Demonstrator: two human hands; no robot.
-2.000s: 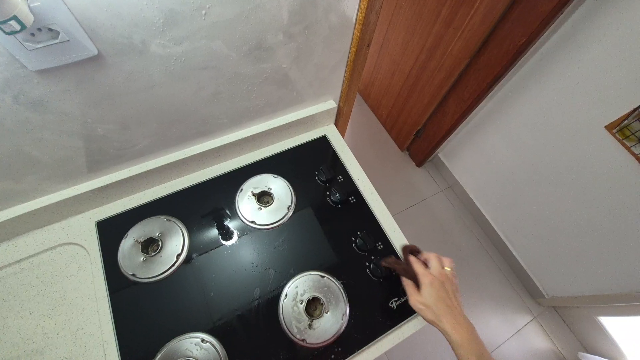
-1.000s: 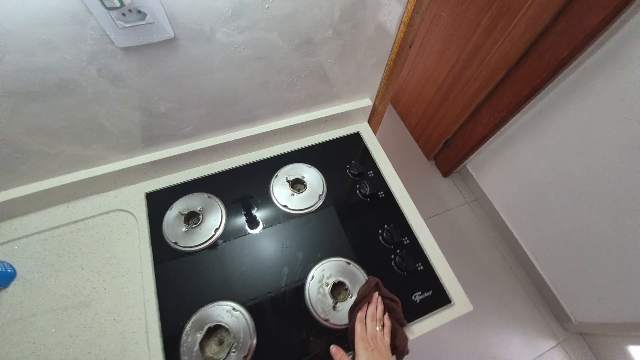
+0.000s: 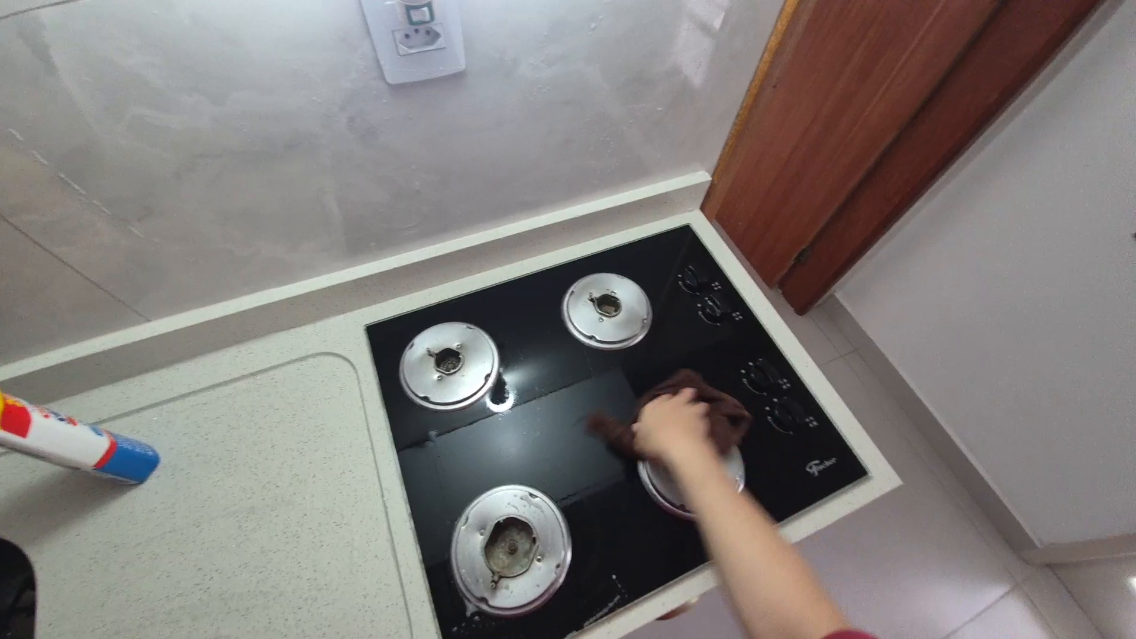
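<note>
My right hand (image 3: 672, 428), slightly blurred, is shut on a dark brown cloth (image 3: 710, 413). The cloth lies over the upper part of the front right burner base (image 3: 683, 497) and on the glass beside it, left of the lower knobs (image 3: 777, 395). The black glass gas cooktop (image 3: 532, 435) has metal burner bases at the back left (image 3: 449, 366), back right (image 3: 607, 311) and front left (image 3: 511, 550). A wet-looking patch (image 3: 501, 395) shines beside the back left one. A small bit of skin, apparently my left hand (image 3: 679, 611), shows under the counter's front edge; the remainder is hidden.
A speckled pale countertop (image 3: 222, 497) surrounds the cooktop, with a low backsplash (image 3: 532, 244) behind. A white bottle with a blue cap (image 3: 129, 457) is at the left, above a dark object (image 3: 13, 590) at the frame edge. A wall socket (image 3: 417, 40) and a wooden door (image 3: 852, 115) stand beyond.
My right hand has moved from the cooktop's front right corner, then the right side of the front right burner base, to its upper side with the cloth. The bottle has come further into view as the view shifted.
</note>
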